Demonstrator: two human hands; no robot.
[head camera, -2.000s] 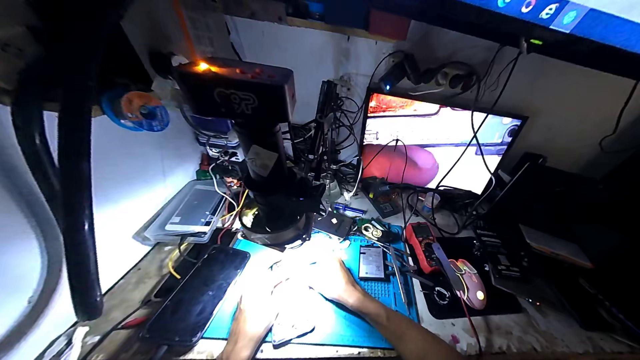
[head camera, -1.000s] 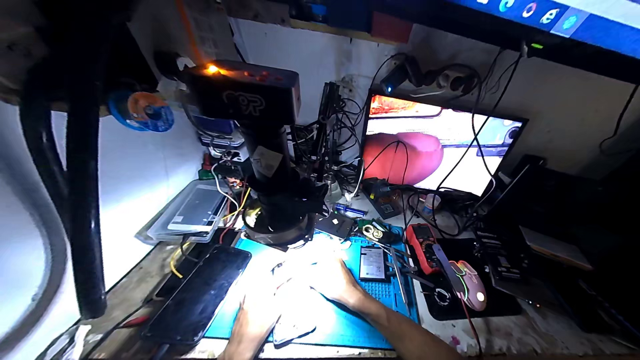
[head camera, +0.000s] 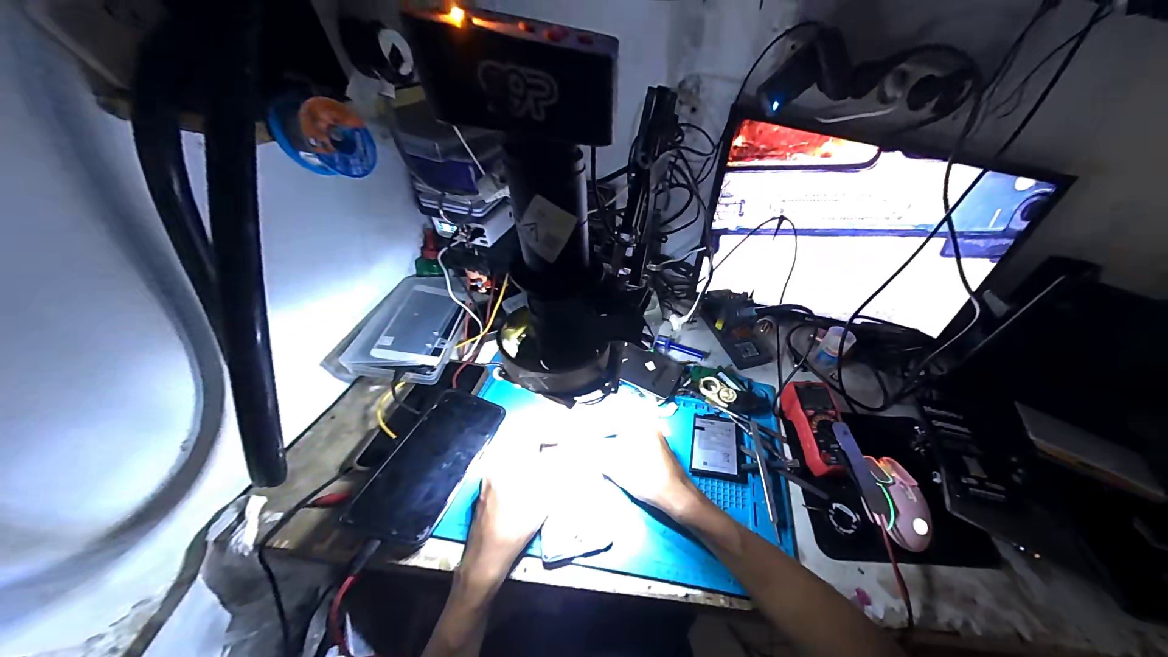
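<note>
Under the bright lamp light of a black digital microscope (head camera: 557, 274), my left hand (head camera: 513, 488) and my right hand (head camera: 650, 470) rest on either side of a pale flat device (head camera: 575, 525), possibly a phone, on a blue work mat (head camera: 680, 547). Glare washes out my fingers and most of the device, so their grip cannot be made out. Left of my left hand lies a large black phone (head camera: 426, 467). To the right of my right hand is a phone battery (head camera: 716, 447), with tweezers (head camera: 762, 474) beside it.
A clear plastic case (head camera: 411, 328) stands at the back left. On the right are a red multimeter (head camera: 812, 429), a pink mouse (head camera: 903, 516) on a black pad (head camera: 958, 547), and a lit monitor (head camera: 849, 228) behind. A thick black tube (head camera: 239, 274) hangs at the left; cables cross the back.
The large pink shape on the monitor is gone, and a mostly white picture with a red area at the top shows now. Both hands stay in about the same place.
</note>
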